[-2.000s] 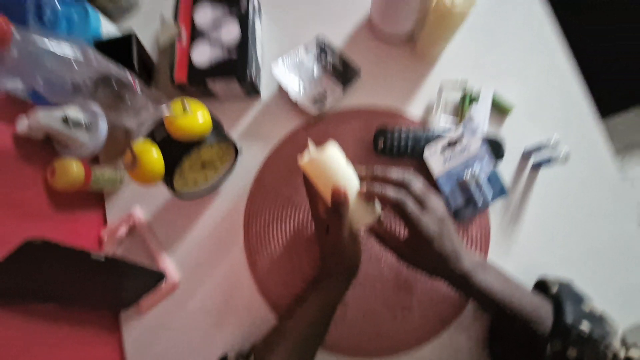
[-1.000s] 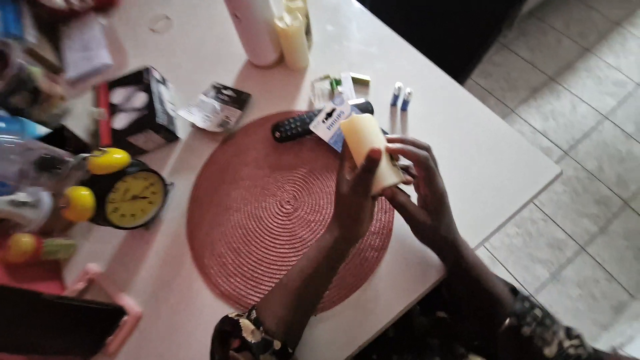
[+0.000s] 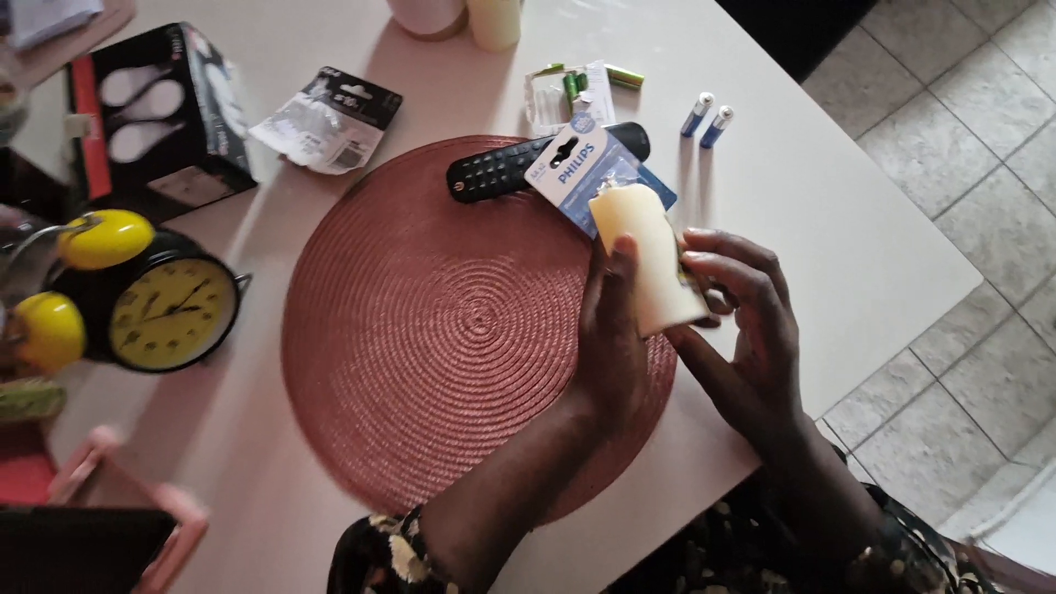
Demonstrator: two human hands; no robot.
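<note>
My left hand [image 3: 615,330] is closed around a cream pillar candle [image 3: 648,256], likely an electric one, tilted over the right part of a round red woven placemat [image 3: 478,322]. At the candle's lower right side, my right hand [image 3: 747,330] touches its base with bent fingers; whether it grips anything is hidden. Just beyond the candle lie a Philips battery blister card [image 3: 577,165] and a black remote control [image 3: 495,169]. Two blue and silver AA-type batteries [image 3: 707,124] stand on the white table to the right. An open plastic pack with green batteries [image 3: 569,95] lies behind the remote.
A yellow and black twin-bell alarm clock [image 3: 173,312] stands at left, with a black light-bulb box [image 3: 157,115] behind it. An empty blister pack [image 3: 330,120] lies beyond the placemat. A pink-framed dark object [image 3: 177,511] is at lower left. The table's edge [image 3: 899,346] runs along the right.
The view has shifted and come closer to the table. Both hands remain at the candle, and my right hand's fingers have shifted along its side and base.
</note>
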